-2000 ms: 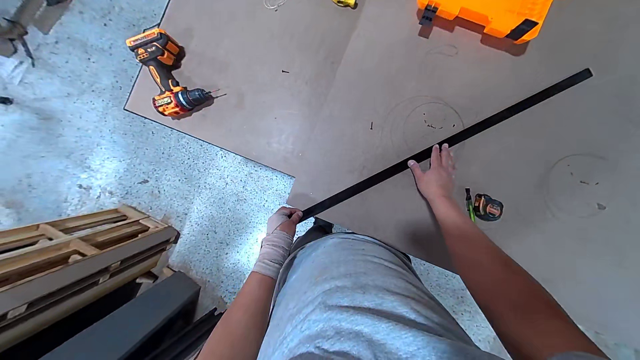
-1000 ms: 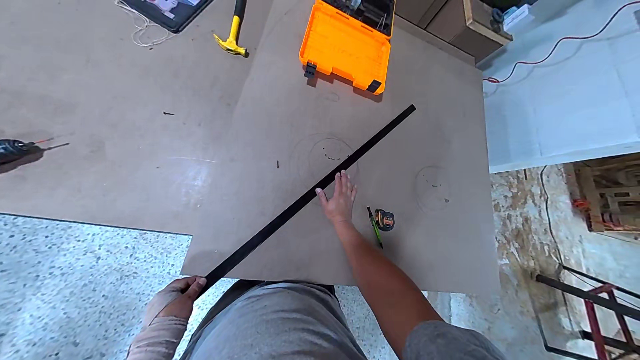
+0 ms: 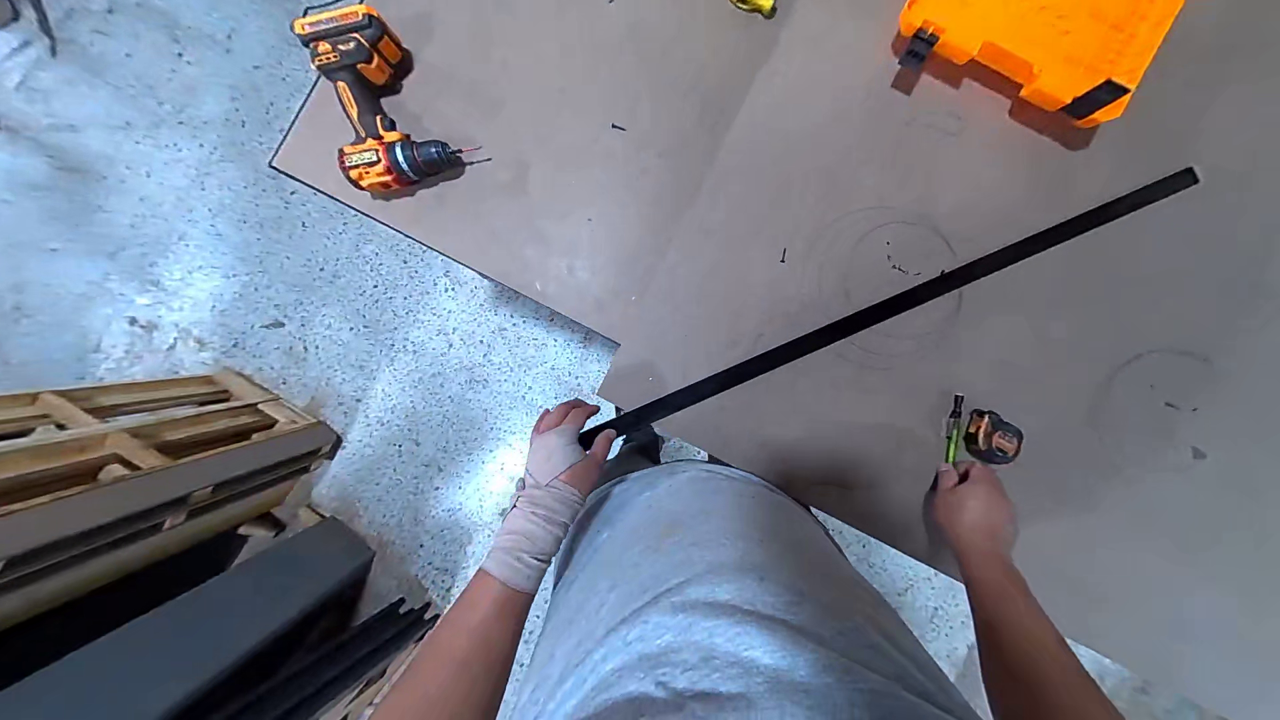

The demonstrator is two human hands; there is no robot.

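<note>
My left hand [image 3: 568, 446], its wrist and palm wrapped in a bandage, grips the near end of a long black bar [image 3: 850, 322] at the edge of the brown work surface. The bar slants up to the right across the surface. My right hand [image 3: 974, 504] is off the bar and pinches the lower end of a green pen-like marking tool [image 3: 954, 436]. Just right of that tool, and close to my fingers, lies a black and orange tape measure [image 3: 994, 437].
An orange and black cordless drill [image 3: 372, 110] lies at the upper left of the brown board [image 3: 700, 200]. An open orange case [image 3: 1040, 50] is at the upper right. Small screws [image 3: 783, 255] lie about. Wooden frames [image 3: 150, 440] and a dark grey panel [image 3: 210, 620] stand at lower left.
My right hand has left the middle of the black bar, moved toward me, and taken hold of the green tool beside the tape measure. My left hand still holds the bar's near end. The view has swung left.
</note>
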